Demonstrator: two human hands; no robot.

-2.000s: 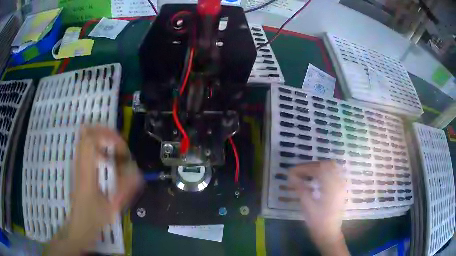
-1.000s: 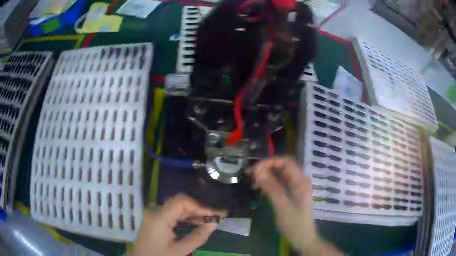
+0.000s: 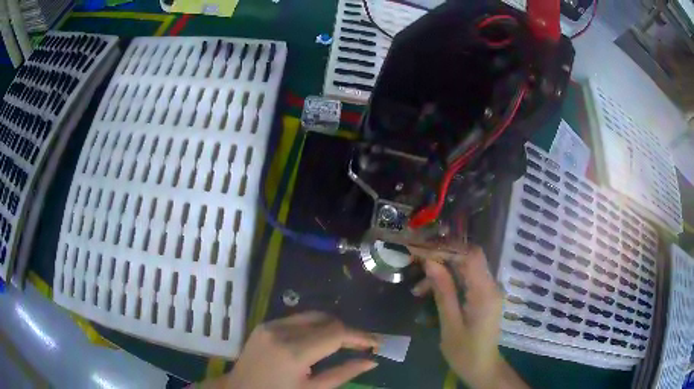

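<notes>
The black test fixture [image 3: 456, 99] stands at centre right, its red handle [image 3: 543, 19] at the top edge. Its metal pressure head [image 3: 393, 218] sits over the bright round seat [image 3: 386, 260]. My right hand [image 3: 468, 319] is at the seat's right side, fingertips at the head's lower edge; whether they hold a small part is hidden. My left hand [image 3: 304, 349] is at the front, thumb and forefinger slightly apart beside the white strip [image 3: 393, 348]. No module shows clearly in it, and its fingertips are blurred.
A white slotted tray [image 3: 171, 190] lies left, with dark parts in its top row. Filled trays stand at far left [image 3: 34, 114] and right [image 3: 582, 258]. A blue cable [image 3: 304, 239] enters the seat from the left. A silvery metal block [image 3: 321, 112] lies behind left.
The view has turned, shifting the bench rightward. My left hand came from the left tray to the front; the dark module it held there no longer shows. My right hand moved from the right tray to the seat.
</notes>
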